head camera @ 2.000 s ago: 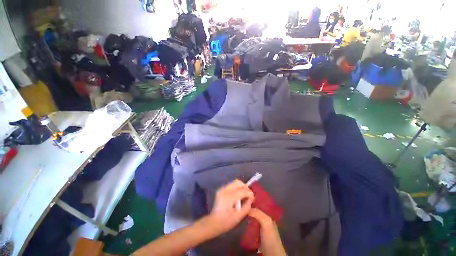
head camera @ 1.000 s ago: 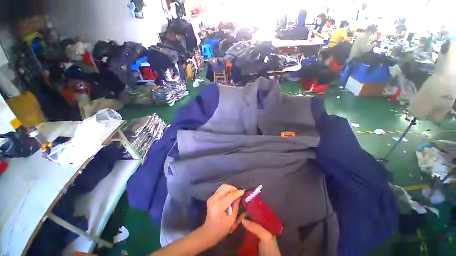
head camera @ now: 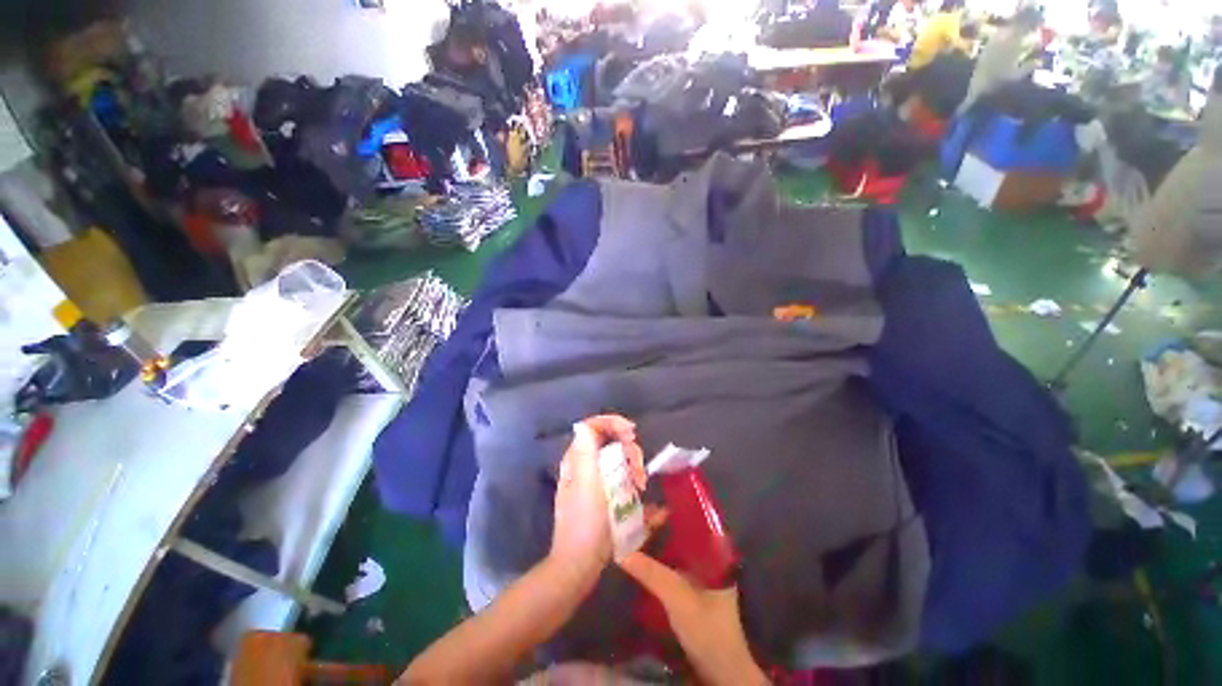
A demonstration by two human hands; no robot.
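My left hand [head camera: 587, 503] holds a white hang tag [head camera: 622, 501] with faint print, upright, low in the middle of the head view. My right hand [head camera: 694, 614] is around the lower part of the red tagging gun [head camera: 696, 525], just right of my left hand. A pale strip [head camera: 677, 460] sticks out at the gun's top. Both hands are over a stack of grey jackets [head camera: 684, 375] with navy sleeves [head camera: 968, 442]. A small orange badge [head camera: 793, 312] is on the grey chest. The gun's needle is too small to tell.
A white side table [head camera: 174, 462] stands at the left, with clear plastic [head camera: 275, 335] on it. Bundled stacks [head camera: 409, 328] lie beside it. Heaped clothes and a blue-covered box [head camera: 1014, 150] are behind. A stand with a pale form [head camera: 1186, 228] is at the right. Scraps lie on the green floor.
The tag in my left hand has turned its printed face into view. The red gun now stands more upright. Both hands sit slightly higher in the picture, and the view has shifted.
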